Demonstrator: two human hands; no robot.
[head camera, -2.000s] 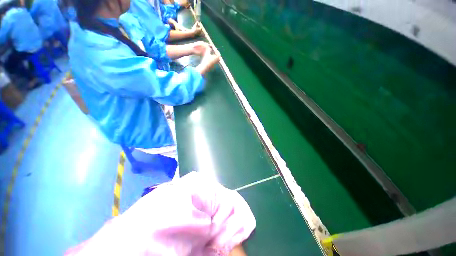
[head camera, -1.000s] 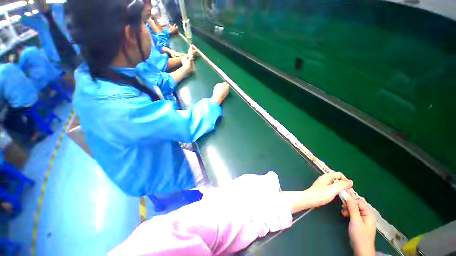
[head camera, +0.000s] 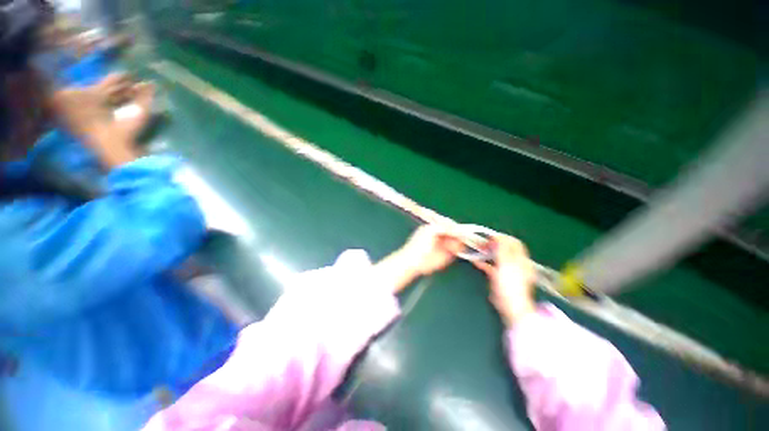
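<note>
A ragged whitish-brown edge strip (head camera: 350, 172) runs diagonally between the dark green worktop (head camera: 438, 337) and the green belt. My left hand (head camera: 428, 250) and my right hand (head camera: 510, 268) meet at the strip in the middle of the view, fingertips close together. A small pale sliver, perhaps peeled tape (head camera: 474, 252), shows between the fingers of both hands. The view is blurred, so its outline and the exact grip are unclear. Pink sleeves cover both forearms.
A person in a blue smock (head camera: 93, 252) stands close on the left, hands over the worktop. A pale slanting post (head camera: 683, 210) with yellow tape at its foot stands right of my hands. The green conveyor belt (head camera: 379, 151) and a green wall panel lie beyond the strip.
The view has swung right and is closer to the bench. Both hands are still together at the strip, now near the picture's middle, and a pale sliver now shows between them.
</note>
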